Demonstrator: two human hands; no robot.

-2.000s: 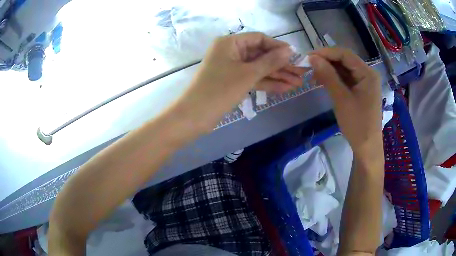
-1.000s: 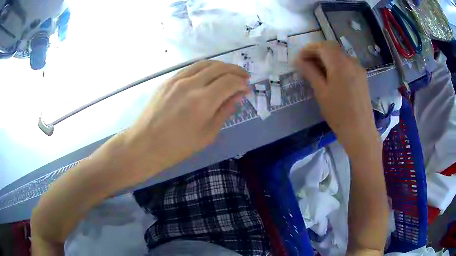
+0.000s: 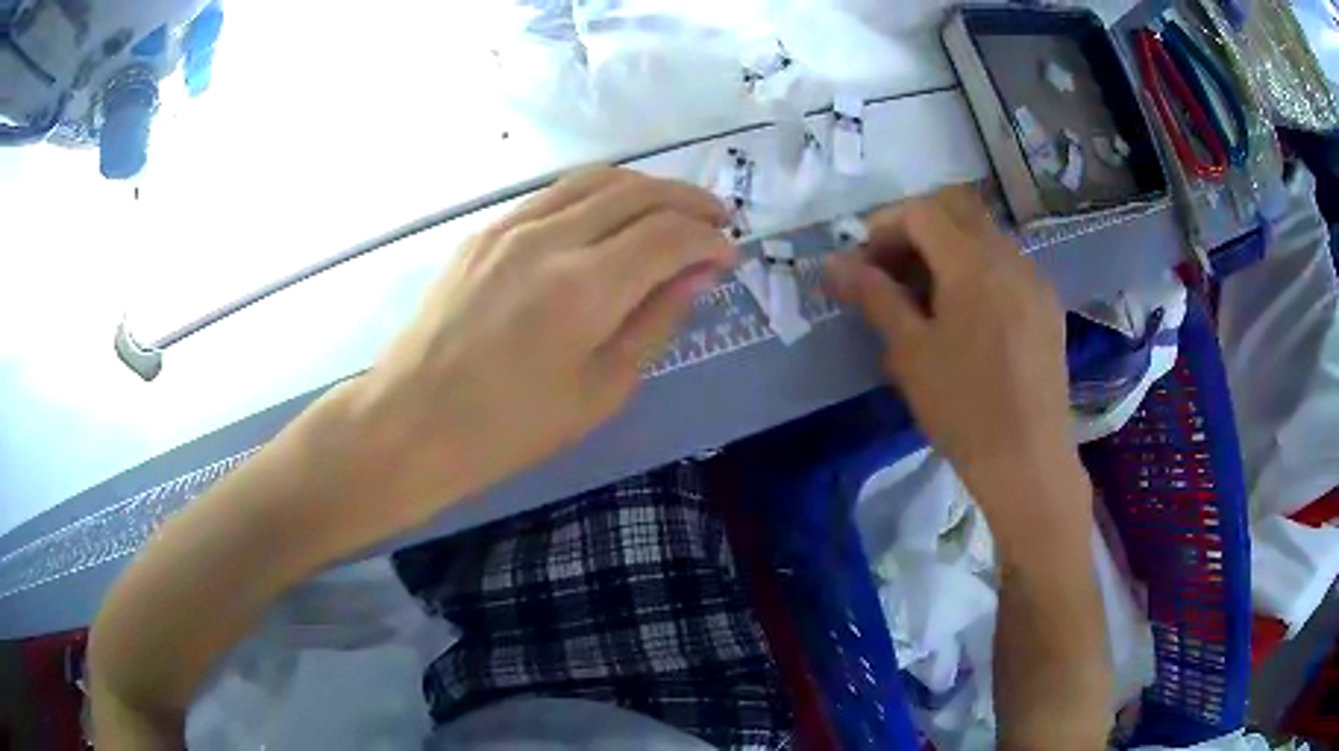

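Several small white labels with dark print, one on the ruler tape [image 3: 783, 294], others [image 3: 847, 135] farther back, lie on the white table. My left hand [image 3: 565, 301] rests palm down at the table edge, its fingertips beside the nearest labels; whether it pins one is hidden. My right hand [image 3: 962, 323] is right of them, thumb and finger pinched, with a small white label [image 3: 849, 232] at its fingertips, slightly blurred. The dark-rimmed tray [image 3: 996, 125] at the upper right holds several loose labels.
Red [image 3: 1179, 110] and dark blue scissor handles lie right of the tray. A sewing machine part [image 3: 126, 125] is upper left. A thin rod [image 3: 367, 242] lies along the table. Blue baskets [image 3: 1226, 514] with white cloth and a plaid cloth [image 3: 617, 602] are below.
My hands have parted from the label they held together. More labels lie in the tray. One label has left the ruler tape, and my right hand has moved down and left since one second ago.
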